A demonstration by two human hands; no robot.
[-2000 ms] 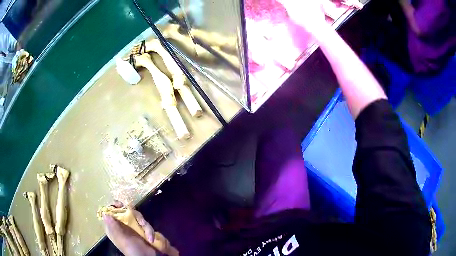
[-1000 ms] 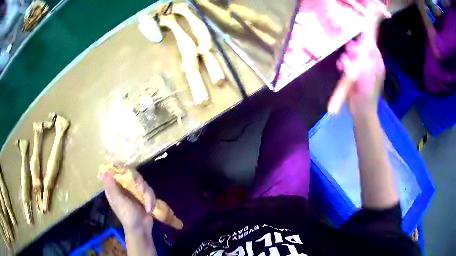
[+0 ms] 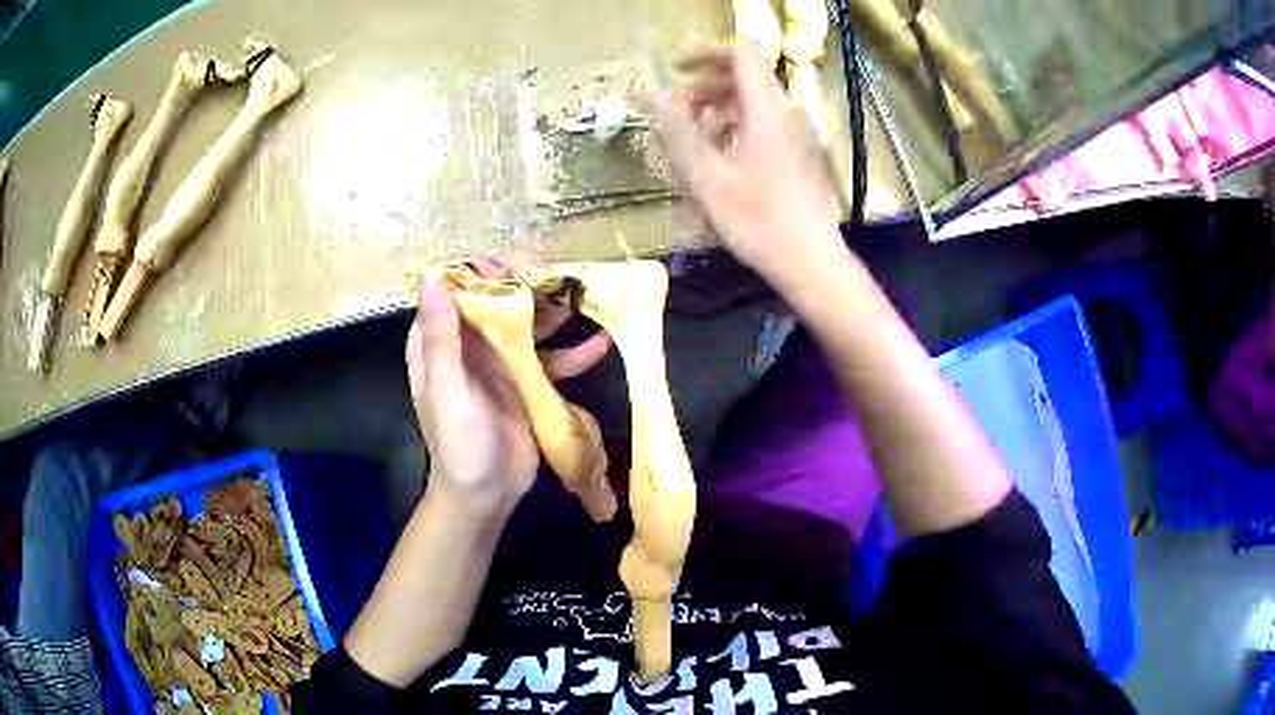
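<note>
My left hand [image 3: 476,405] holds a pair of tan leg pieces at their upper, foot ends, near the bench's front edge. The shorter-looking leg [image 3: 538,377] hangs close to my palm and the other leg [image 3: 657,433] hangs to its right, over my shirt. A dark bit shows between their upper ends. My right hand [image 3: 741,154] is blurred, its fingers curled at the right side of the greyish work plate [image 3: 601,175]; whether it holds anything cannot be told. A small white lump [image 3: 601,118] lies on the plate.
Several tan legs [image 3: 196,182] lie on the bench at left. More legs [image 3: 804,42] lie beyond my right hand, beside a black cable [image 3: 856,126] and a clear panel [image 3: 895,133]. A blue bin of brown pieces [image 3: 210,601] stands lower left, another blue bin [image 3: 1028,419] at right.
My right hand has come from the pink area at right, where it held a leg piece, to the work plate. A second leg now hangs at my left hand. The view has turned.
</note>
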